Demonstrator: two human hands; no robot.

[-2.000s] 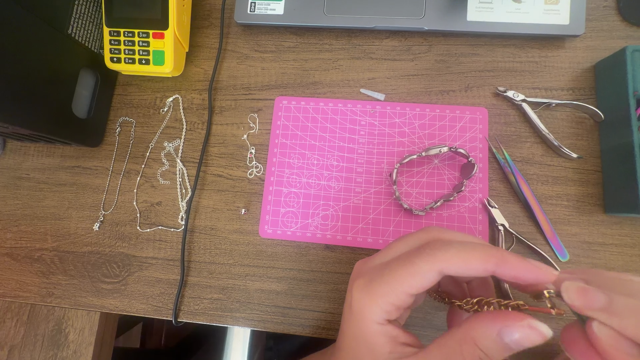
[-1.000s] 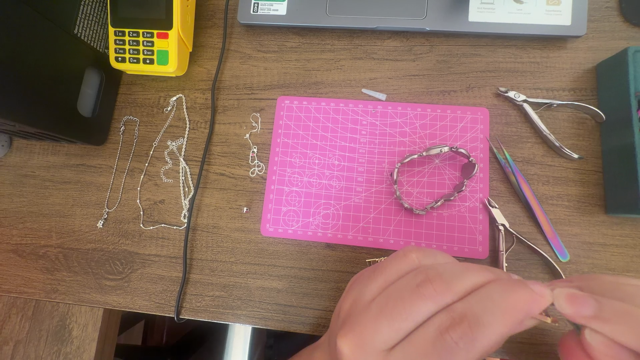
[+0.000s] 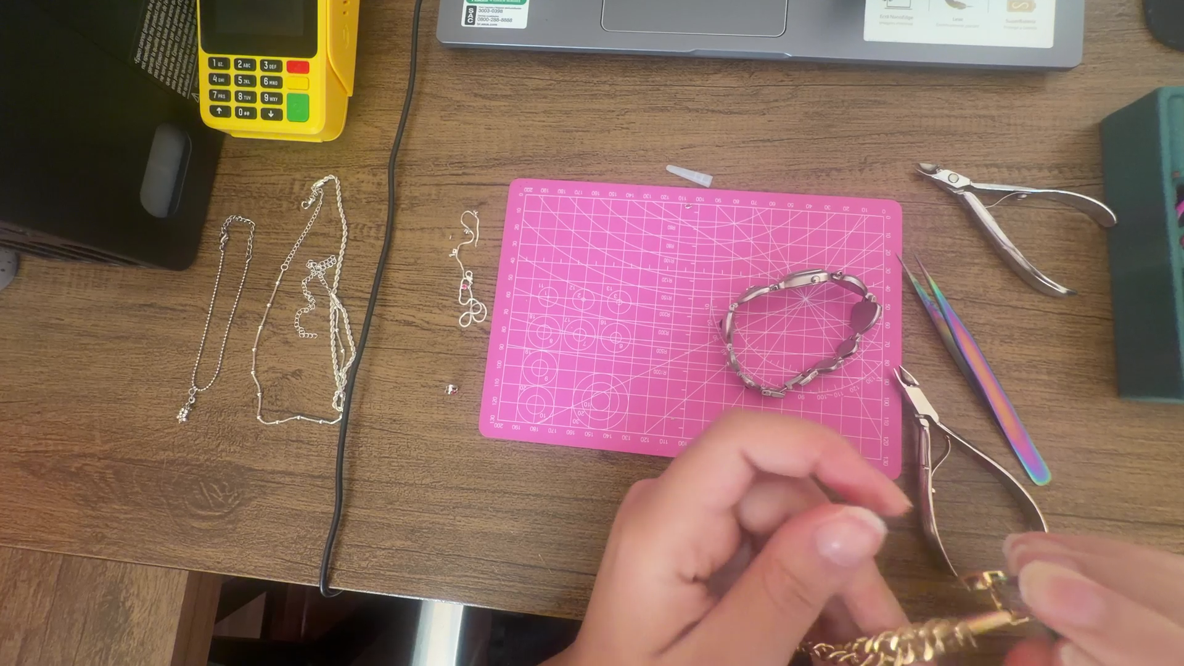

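Observation:
At the lower right, my right hand (image 3: 1101, 592) pinches the clasp end of a gold-coloured chain bracelet (image 3: 906, 643). My left hand (image 3: 740, 546) is beside it, thumb and index finger apart; its lower fingers are near the chain, and whether they grip it cannot be told. A silver-coloured link bracelet (image 3: 731, 324) lies in a loop on the pink cutting mat (image 3: 592, 277). Right of the mat are rainbow-coloured metal tweezers (image 3: 990, 388) and metal nippers (image 3: 934, 462), whose handles reach close to my right hand.
More nippers (image 3: 990, 203) lie near a dark green box (image 3: 1138, 277). A black cable (image 3: 375, 277) runs between silver chains (image 3: 342, 259) and a small chain (image 3: 465, 277). A yellow card terminal (image 3: 324, 102), a black box (image 3: 74, 139) and a laptop (image 3: 814, 48) stand at the back.
My left thumb and index finger have parted and moved away from my right fingertips, where they were together one second ago. The gold-coloured chain, mostly hidden then, shows below my hands.

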